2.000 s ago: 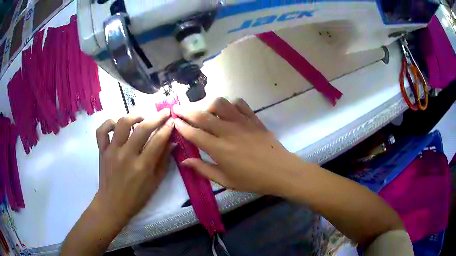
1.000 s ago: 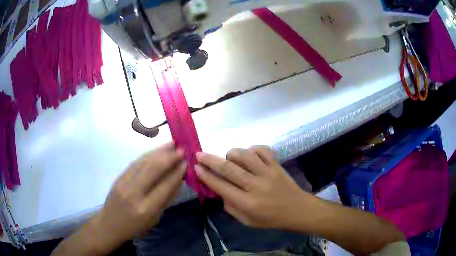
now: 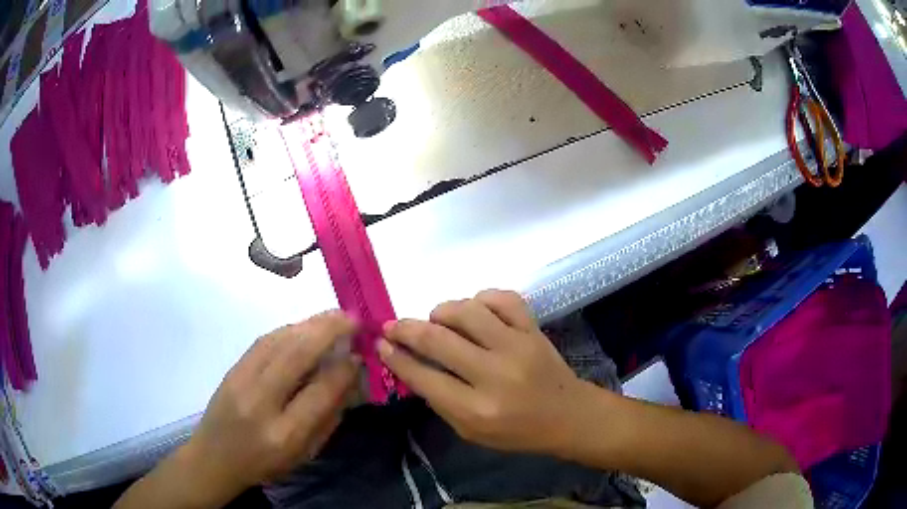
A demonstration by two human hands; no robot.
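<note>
A magenta zipper [image 3: 343, 234] runs from under the sewing machine's needle area [image 3: 306, 121] down to the table's front edge. Its far end lies under the presser foot in bright light. Its near end hangs at the edge over the lap. My right hand [image 3: 477, 368] pinches the zipper's near part from the right with thumb and fingers. My left hand [image 3: 283, 398] is at the zipper's left side, its fingertips blurred and close together at the strip; whether they grip it is unclear.
Magenta zippers [image 3: 109, 109] lie fanned at the left. One loose zipper [image 3: 577, 84] lies under the machine arm. Orange-handled scissors [image 3: 816, 134] and magenta cloth [image 3: 867, 84] are at the right edge. A blue basket [image 3: 716, 373] holding magenta cloth stands at the lower right.
Both hands have moved from near the needle down towards the lap, along the zipper, exposing its length. Since one second ago they have shifted only slightly. The view has tilted lower.
</note>
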